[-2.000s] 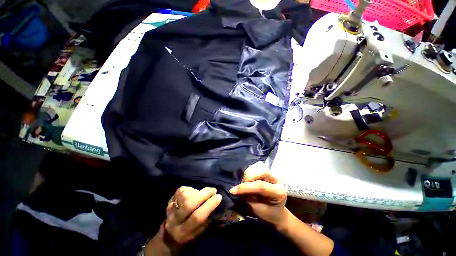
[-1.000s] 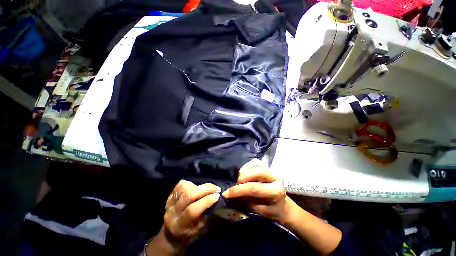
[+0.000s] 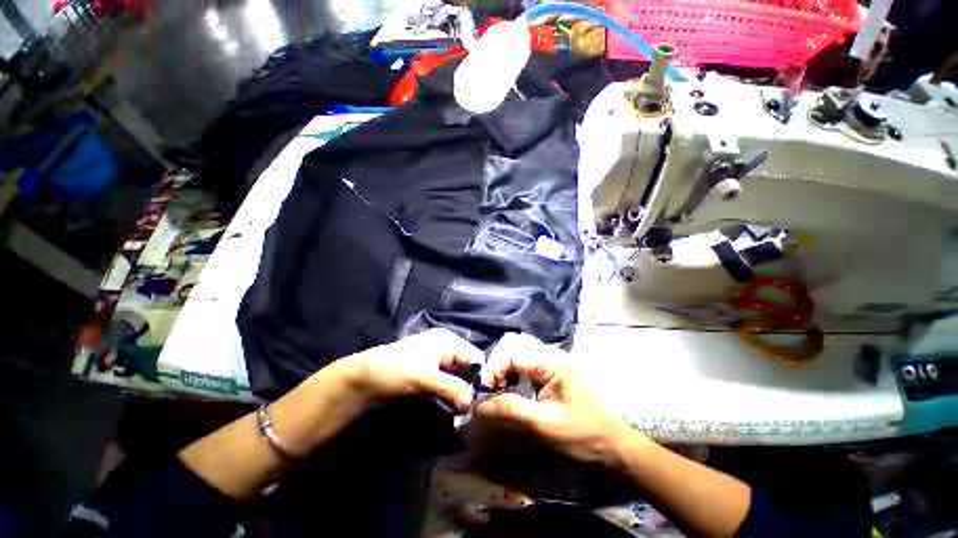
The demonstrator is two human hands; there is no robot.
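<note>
A large black garment piece (image 3: 347,242) lies on the white machine table, left of the needle area. Shiny, wrinkled lining (image 3: 504,299) with a small white label (image 3: 548,248) covers its right side. At the table's front edge my left hand (image 3: 420,368) and my right hand (image 3: 541,394) meet, fingertips pinching dark cloth between them. The fingers hide most of the pinched part. The presser foot area (image 3: 620,252) of the sewing machine is beyond my right hand, apart from both hands.
Scissors with red and orange handles (image 3: 777,321) lie under the machine arm (image 3: 830,200), near black and white scraps (image 3: 748,250). A white lamp (image 3: 492,65) hangs over the garment's far end. A pink basket (image 3: 735,34) stands behind the machine.
The view has tilted up, bringing the lamp into sight. Both hands have moved slightly up the picture, and my left forearm now reaches in from the left. The cloth edge between the fingers is bunched closer.
</note>
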